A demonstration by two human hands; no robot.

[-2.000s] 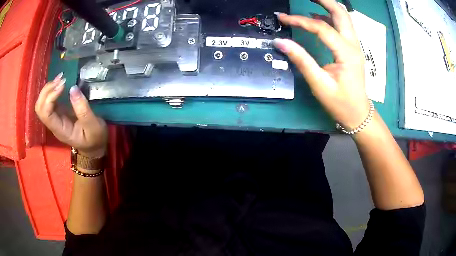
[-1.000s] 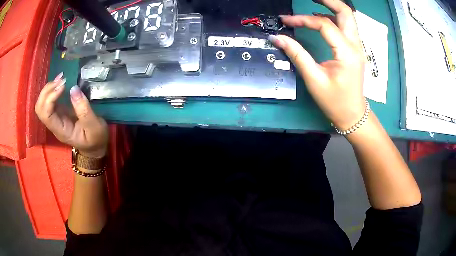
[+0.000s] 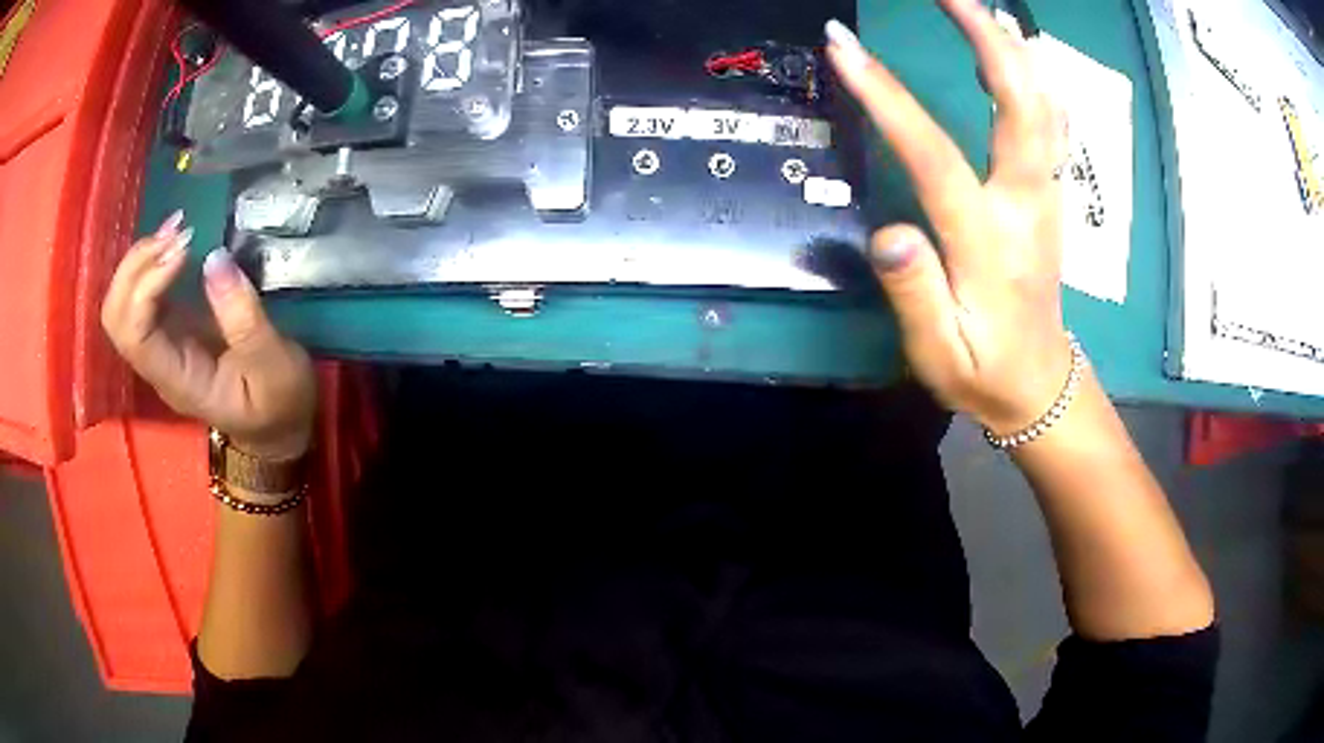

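Note:
The black test fixture [image 3: 697, 240] lies on the green bench. On its left, the clear acrylic fixture plate [image 3: 559, 124] covers lit white digits [image 3: 452, 48], with the dark rod of the toggle clamp [image 3: 283, 51] over it. Three toggle switches [image 3: 722, 166] sit below the white labels. A small round black part [image 3: 793, 67] with red wires is above them. My right hand [image 3: 973, 218] is open and empty beside the fixture's right edge, fingers spread. My left hand [image 3: 211, 341] is open and empty at the front left, below the fixture's left corner.
Red plastic trays [image 3: 109, 218] stand at the left and continue below the bench edge. A paper slip [image 3: 1096, 174] with marks lies right of my right hand, partly covered by it. A large white sheet [image 3: 1234, 218] with a yellow thin item is at the right edge.
My right hand has moved away from the round black part, towards the right and nearer to me, and its fingers have spread. My left hand has not moved.

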